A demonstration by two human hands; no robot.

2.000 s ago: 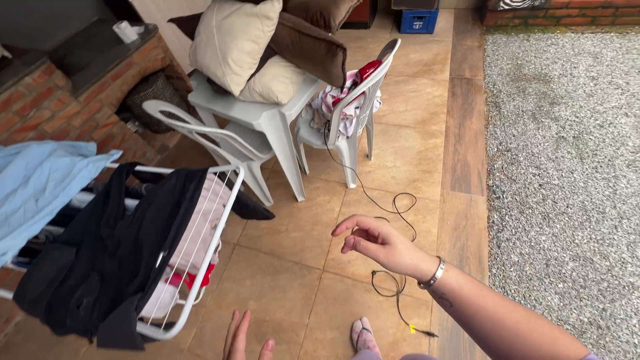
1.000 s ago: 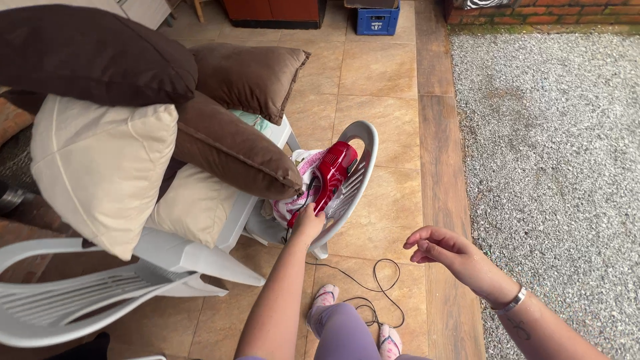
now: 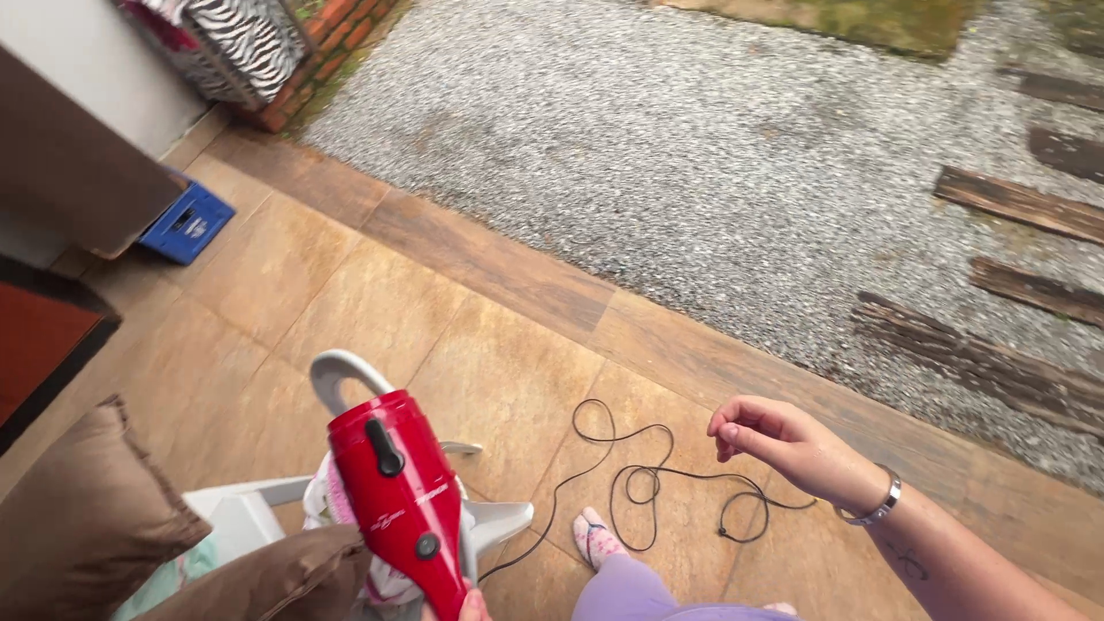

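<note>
A red handheld vacuum cleaner (image 3: pixel 401 496) is held by its narrow lower end in my left hand (image 3: pixel 466 607), of which only the fingers show at the bottom edge. Beneath it are the white plastic chair (image 3: pixel 500 524) and a white and pink cloth (image 3: pixel 326 492). My right hand (image 3: pixel 780 444), with a metal bracelet at the wrist, hovers over the tiled floor with bent fingers and holds nothing. A black power cord (image 3: pixel 642 470) lies in loops on the tiles between the vacuum and my right hand.
Brown cushions (image 3: pixel 86 509) rest at the lower left. A blue crate (image 3: pixel 188 222) stands on the tiles at the upper left. Beyond the wood-look border tiles (image 3: pixel 492 250) lies gravel (image 3: pixel 621 147) with weathered wooden planks (image 3: pixel 1026 203). My foot in a flip-flop (image 3: pixel 595 536) is near the cord.
The red vacuum, on the chair with my left hand on it one second ago, is now raised above the chair in that hand. The view has swung to the right.
</note>
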